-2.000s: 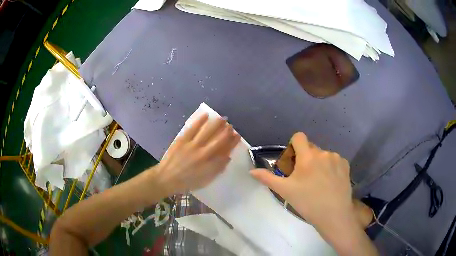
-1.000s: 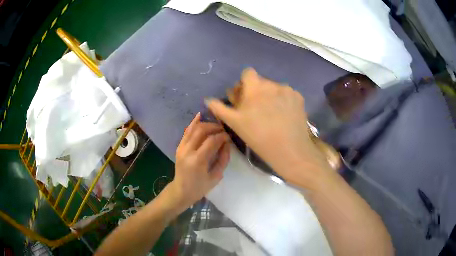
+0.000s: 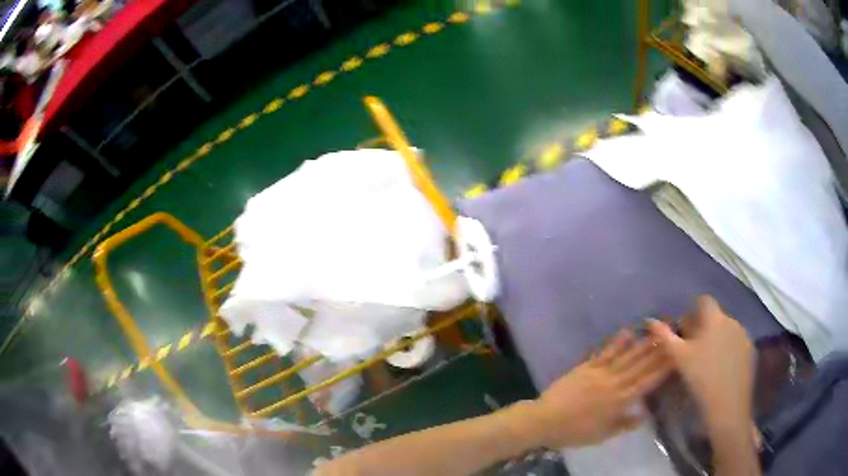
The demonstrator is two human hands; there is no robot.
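A white garment piece point(image 3: 609, 457) lies at the table's near edge, cut off by the bottom of the frame. My left hand point(image 3: 604, 390) is flat over its upper end, fingers extended, holding nothing visible. My right hand point(image 3: 721, 372) is just right of it, blurred, its fingers curled at the steam iron's handle. The iron point(image 3: 668, 432) shows only as a dark shape with a shiny edge between the hands; the rest is hidden by my right hand. The two hands' fingertips nearly meet.
A yellow cart point(image 3: 244, 372) left of the grey-purple table point(image 3: 576, 251) holds a crumpled white heap point(image 3: 344, 237). A white tape roll point(image 3: 410, 350) is below it. A stack of white panels point(image 3: 781, 204) lies on the table's far right. A brown plate point(image 3: 783, 372) is partly hidden beside my right hand.
The view has swung left, so the cart shows more centrally and the hands sit lower right. My left hand has flattened out. The scissors are out of view.
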